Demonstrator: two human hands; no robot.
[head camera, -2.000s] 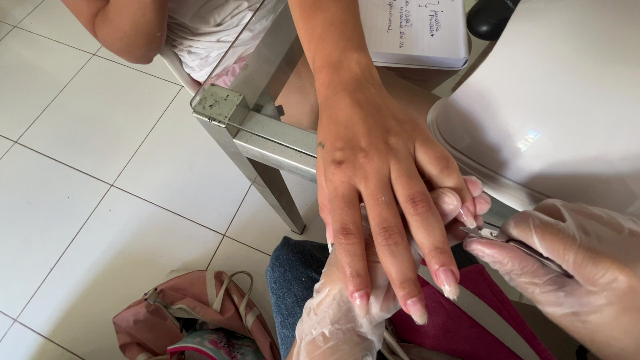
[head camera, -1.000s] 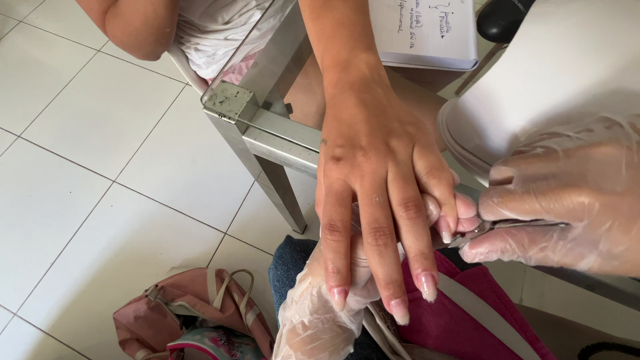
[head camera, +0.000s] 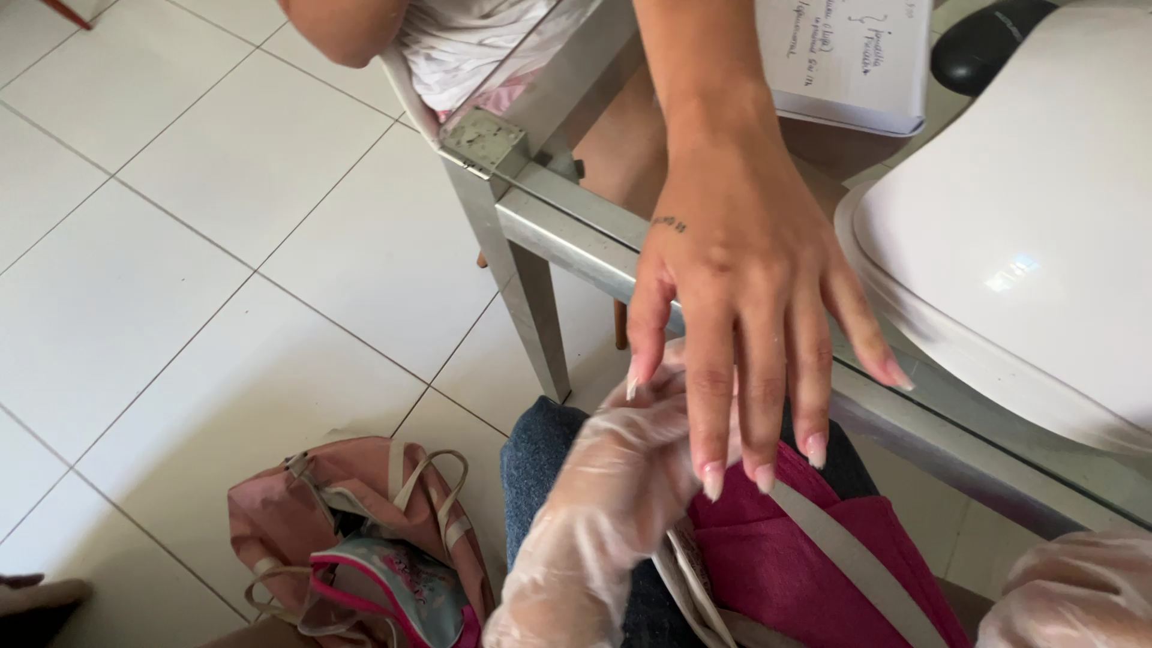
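Another person's hand (head camera: 747, 279), palm down with fingers spread and long pale nails, reaches over the edge of a glass table. Under its fingers is my left hand (head camera: 643, 441) in a clear plastic glove; its fingertips are partly hidden behind the other hand, so its hold is unclear. At the bottom right corner my gloved right hand (head camera: 1071, 594) shows only in part, well apart from the other person's hand. Its fingers are cut off by the frame, and no tool shows there.
A glossy white device (head camera: 1017, 207) stands on the table at right. Behind it lie an open notebook (head camera: 846, 63) with handwriting and a black object (head camera: 985, 45). A metal table leg (head camera: 522, 297) stands left. A pink bag (head camera: 360, 522) rests on the tiles; magenta cloth (head camera: 810, 549) lies over my lap.
My right hand, with the metal tool seen earlier, has moved away from the other person's fingers to the bottom right. The other person's little finger and thumb are now spread out.
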